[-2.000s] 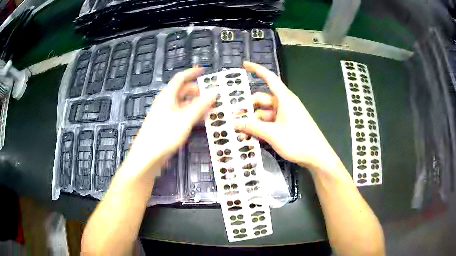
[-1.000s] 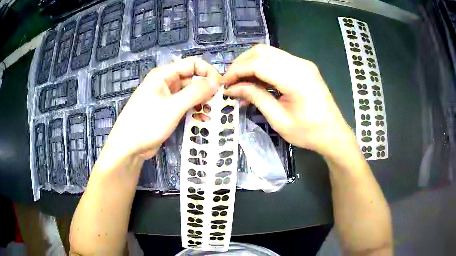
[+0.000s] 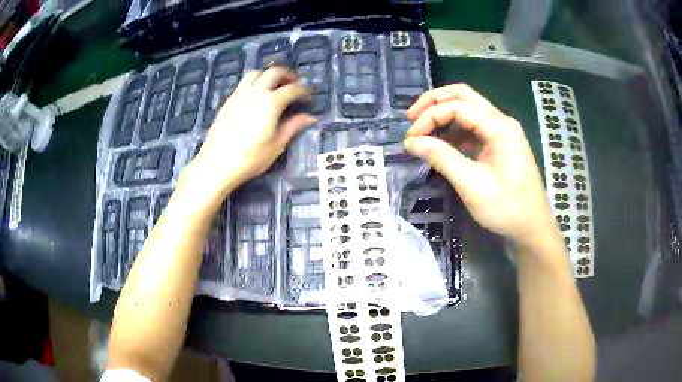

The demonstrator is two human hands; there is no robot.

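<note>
The white sticker sheet (image 3: 355, 224) with dark round and lobed shapes lies over the front of the blister tray (image 3: 168, 289), out of both hands, its lower end hanging past the tray. Black phone cases (image 3: 361, 86) fill the tray pockets. Two at the back right have gold-edged camera surrounds (image 3: 352, 44). My left hand (image 3: 258, 123) is over the tray's back middle, fingers apart, nothing visible in it. My right hand (image 3: 478, 160) is over the tray's right side, thumb and fingertips close together; whether they pinch something tiny cannot be told.
A spare sticker sheet (image 3: 562, 175) lies on the dark green mat at right. A dark tray stack (image 3: 262, 16) stands behind. A crumpled translucent flap (image 3: 422, 272) is at the near right corner. A metal rail (image 3: 538, 58) runs behind; a small white fan (image 3: 26, 123) is at left.
My hands have parted from the top of the sticker sheet, left hand to the back middle, right hand to the right. The sheet is let go and lies on the tray. The view has shifted.
</note>
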